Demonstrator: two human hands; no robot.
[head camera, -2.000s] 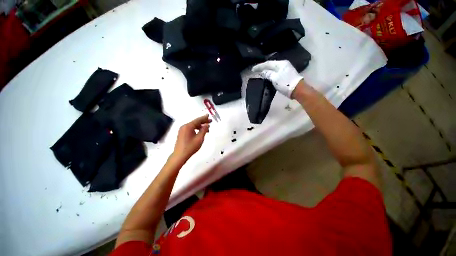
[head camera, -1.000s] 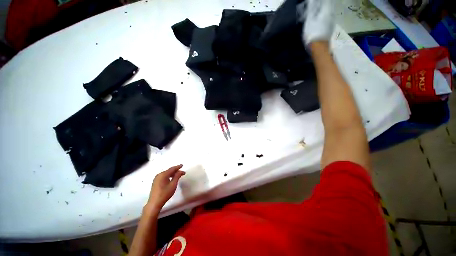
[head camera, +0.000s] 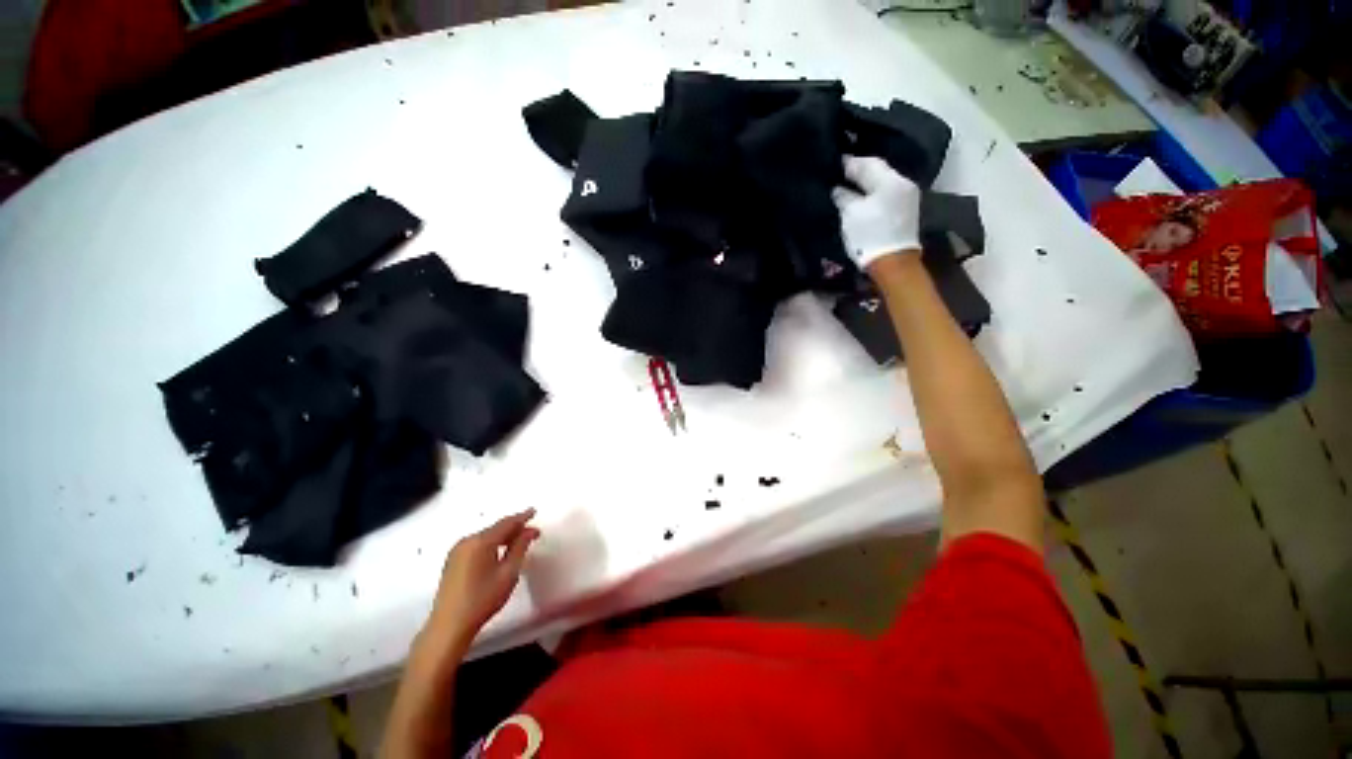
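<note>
A messy pile of black fabric sleeves (head camera: 741, 178) with small white logos lies ahead of me, right of centre. My right hand (head camera: 881, 211), in a white glove, is at the right side of this pile, its fingers closed on the edge of a black sleeve. A flatter group of overlapping black sleeves (head camera: 349, 393) lies on the left, with one sleeve (head camera: 341, 245) at its far end. My bare left hand (head camera: 482, 571) is empty near the table's front edge, fingers apart. Red-handled snips (head camera: 666, 395) lie beside the right pile, their handle end touching or under its near edge.
The white cloth (head camera: 134, 297) covers the table and hangs over the front edge. Small black scraps (head camera: 716, 482) lie on it near me. A red printed bag (head camera: 1216, 252) stands at the right over a blue bin (head camera: 1171, 430). A greenish table (head camera: 1038, 74) stands behind.
My right hand has come back from the far side of the right pile towards me. Black fabric there has shifted nearer, close over the snips' handles. My left hand has moved back from beside the snips.
</note>
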